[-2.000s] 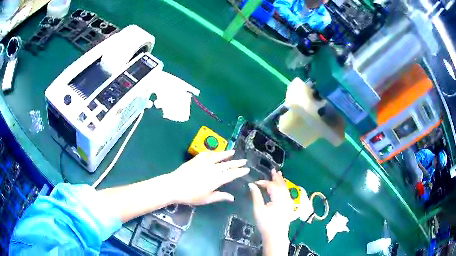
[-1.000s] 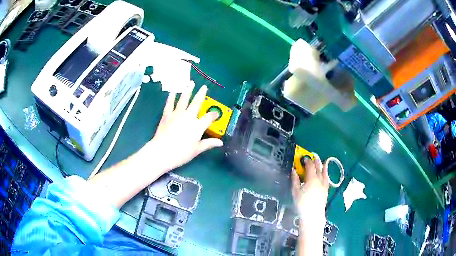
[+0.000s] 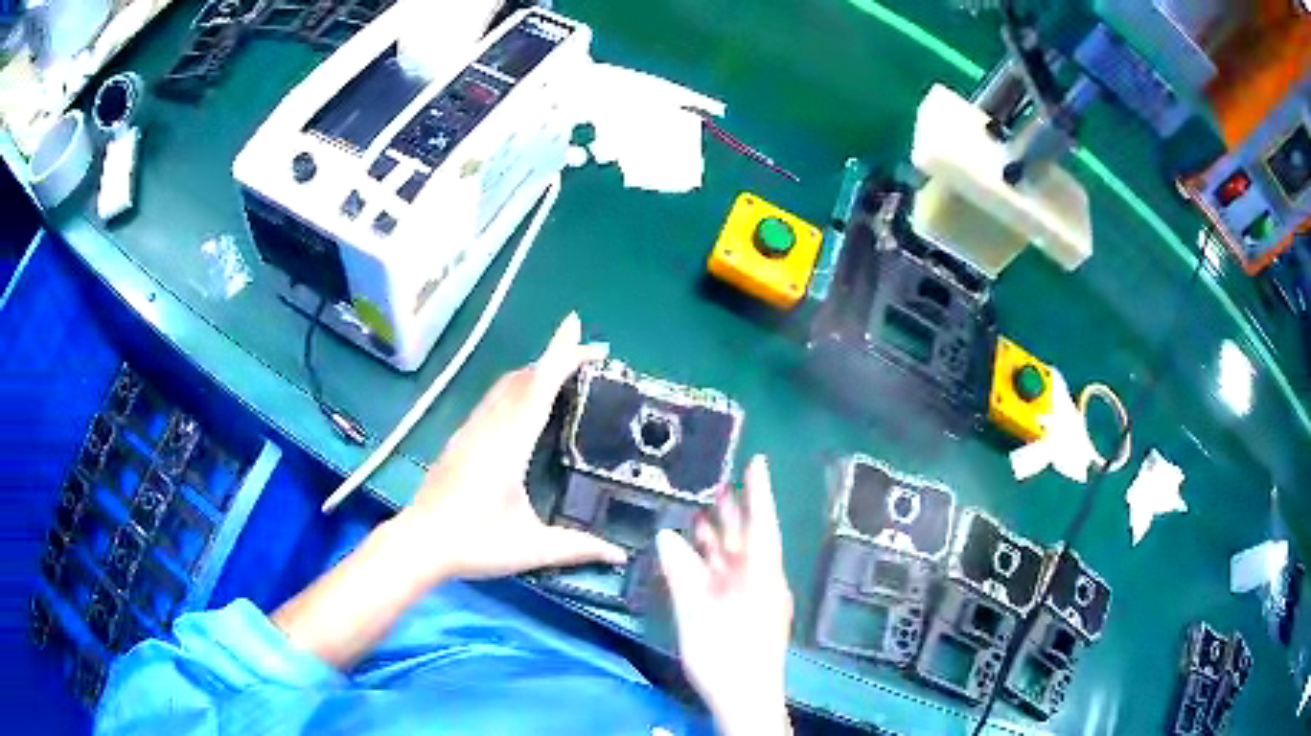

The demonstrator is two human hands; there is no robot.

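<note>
A front housing (image 3: 656,429) with a black upper panel and mottled pale rim is between my hands at the bench's near edge. My left hand (image 3: 496,475) is on its left side, thumb across the lower part. My right hand (image 3: 726,590) is at its lower right edge, thumb over the openings; the two hands hide parts of its lower half. Another housing (image 3: 920,324) sits in the press fixture, under the cream press head (image 3: 992,187), which covers its top. Yellow button boxes (image 3: 766,250) (image 3: 1019,388) stand on both sides.
The white tape dispenser (image 3: 417,173) stands left, its pale cable (image 3: 467,345) running to the near edge. Several housings (image 3: 884,554) lie to the right. A cream ring (image 3: 1104,429) and white scraps lie beyond. A blue bin (image 3: 216,546) with housings is at lower left.
My hands were pressing the two green buttons; they have left them and come back to the housing at the near edge. The press head now sits over the fixture's housing. The view has shifted.
</note>
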